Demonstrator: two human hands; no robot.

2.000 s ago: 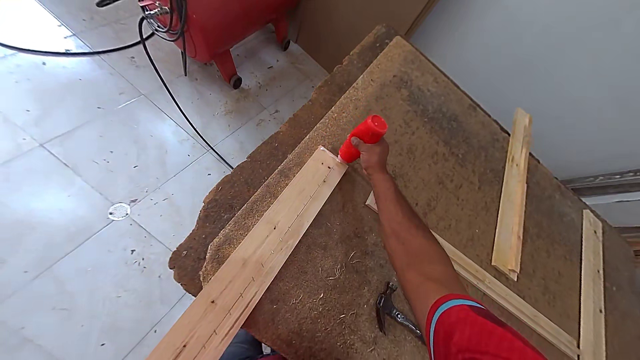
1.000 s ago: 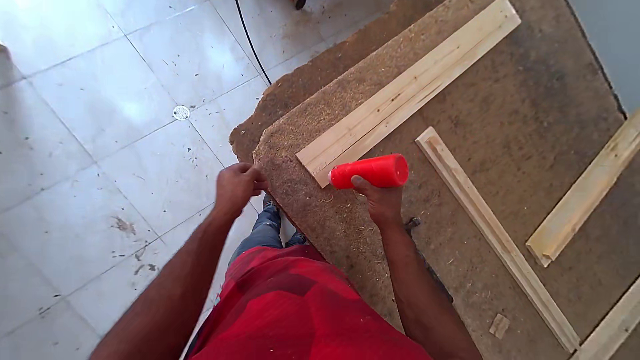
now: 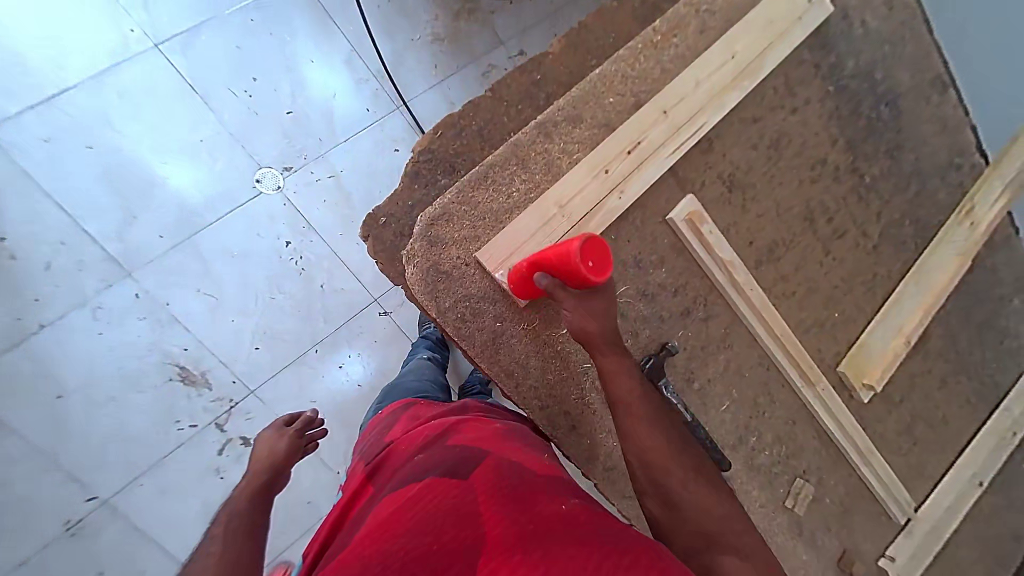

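My right hand (image 3: 588, 316) is closed around a red plastic bottle (image 3: 564, 266), tilted over the near end of a wide wooden board (image 3: 640, 152) on the worktable. The bottle's tip is hidden behind its body, so I cannot tell whether it touches the wood. My left hand (image 3: 286, 448) hangs over the tiled floor to the left of my body, empty, its fingers apart. A claw hammer (image 3: 680, 408) lies on the table beside my right forearm.
A grooved wooden strip (image 3: 788, 360), another wooden piece (image 3: 936, 264) and a third (image 3: 960, 488) lie on the right of the worktable (image 3: 512, 360). A small wood scrap (image 3: 799, 496) is near the hammer. A black hose (image 3: 388, 64) runs across the floor beyond the table's edge.
My left hand, at the table's edge one second ago, has moved away from it over the floor. The red bottle has gone from the board's far end to its near end. The view has shifted.
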